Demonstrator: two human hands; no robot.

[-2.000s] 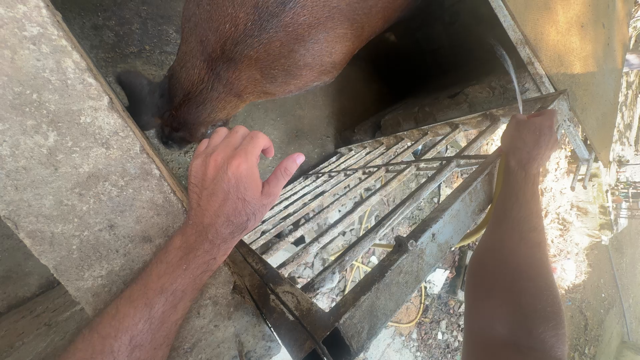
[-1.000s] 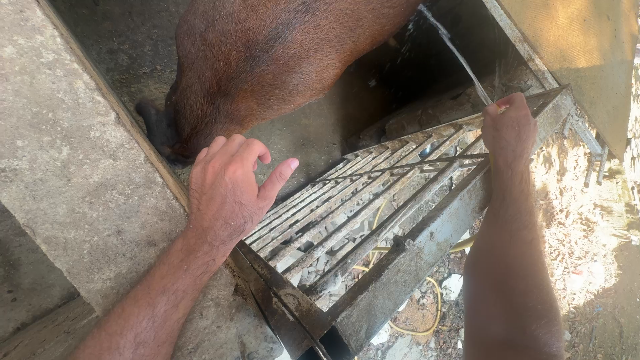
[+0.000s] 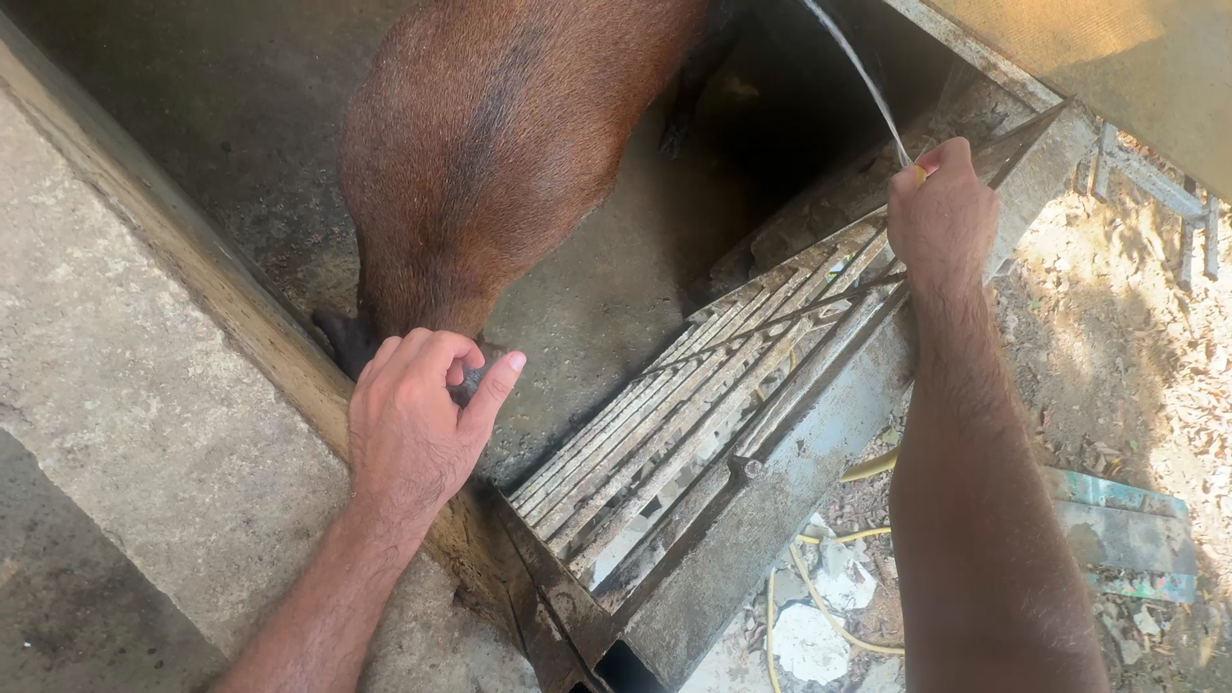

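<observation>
My right hand [image 3: 943, 212] is closed around the end of a yellow hose [image 3: 871, 466], above the top rail of a metal gate. A stream of water [image 3: 861, 72] shoots from it up and to the left, out of view at the top. My left hand [image 3: 419, 419] rests at the inner edge of a concrete wall, fingers curled and thumb out, with nothing seen in it. Beyond it stands a brown-haired animal, perhaps a pig [image 3: 491, 144], its lowered head partly hidden by that hand.
The barred metal gate [image 3: 808, 462] runs diagonally between the pen and the ground outside. A thick concrete wall [image 3: 183, 356] borders the left. Outside lie rubble [image 3: 813, 643], dry leaves and a weathered sheet [image 3: 1121, 534]. A tan panel [image 3: 1097, 58] is at the upper right.
The water stream now points farther up and left than two seconds ago, and my right hand has shifted a little over the gate. My left hand stays by the wall.
</observation>
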